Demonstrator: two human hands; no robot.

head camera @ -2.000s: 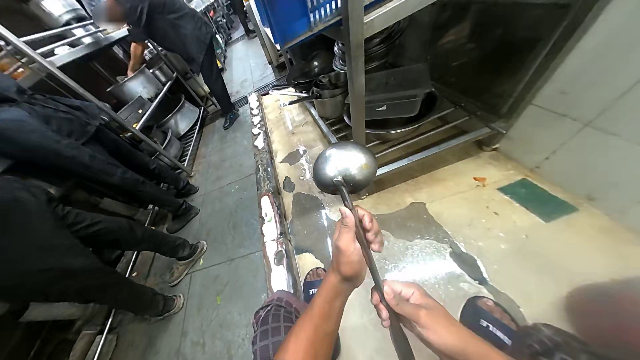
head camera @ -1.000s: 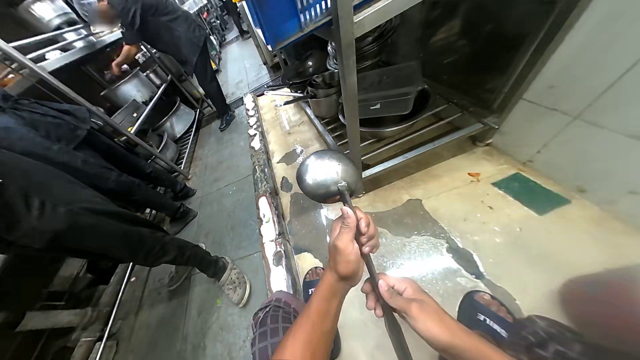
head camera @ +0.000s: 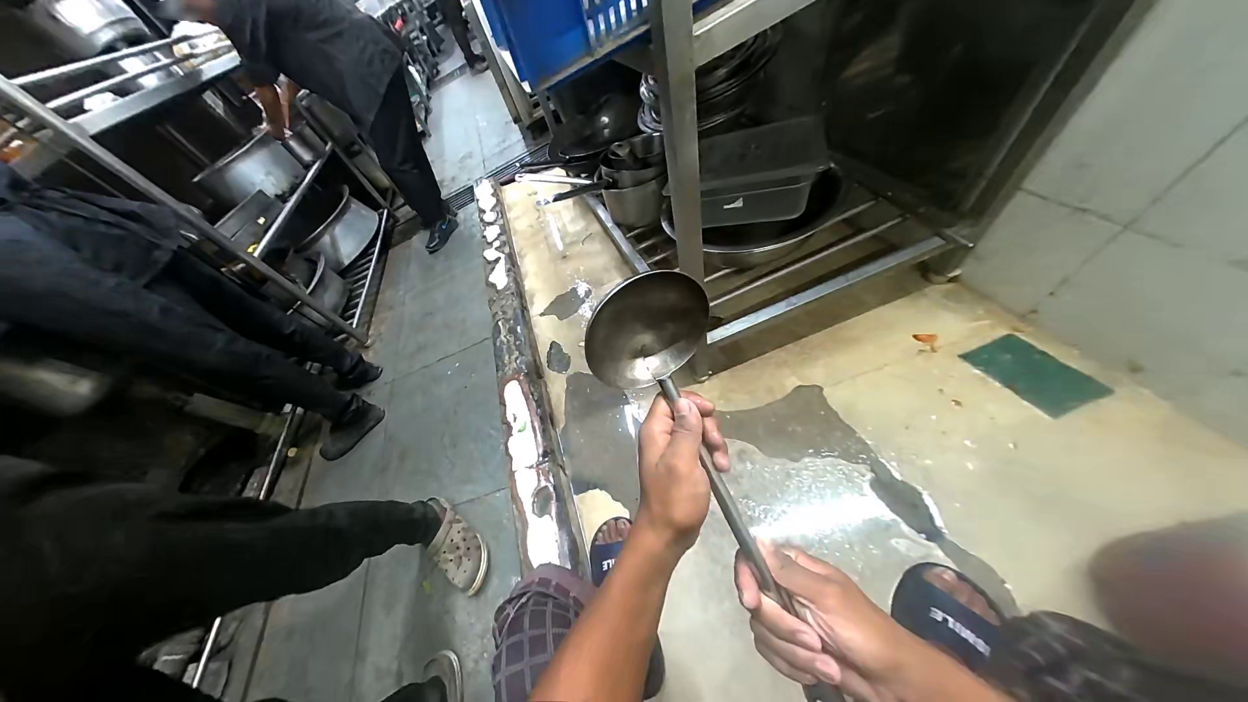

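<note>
A long-handled metal ladle [head camera: 648, 327] is held out over the wet floor, its round bowl at the far end with the hollow side in view. My left hand [head camera: 681, 463] grips the handle just below the bowl. Lower down the same handle, my right hand [head camera: 804, 614] is closed around it. The handle's lower end runs out past my right hand near the bottom edge of the view.
A metal rack [head camera: 829, 297] ahead holds pots, a dark rectangular pan [head camera: 756, 185] and a blue crate [head camera: 546, 39]. A green mat [head camera: 1035, 375] lies at right. Beyond a low ledge [head camera: 522, 419], several people in dark clothes stand at left, near shelves with metal pots [head camera: 255, 171].
The ladle has turned in my hands: its rounded outside showed before, its hollow shows now. At left, a person's foot in a clog-type shoe has moved.
</note>
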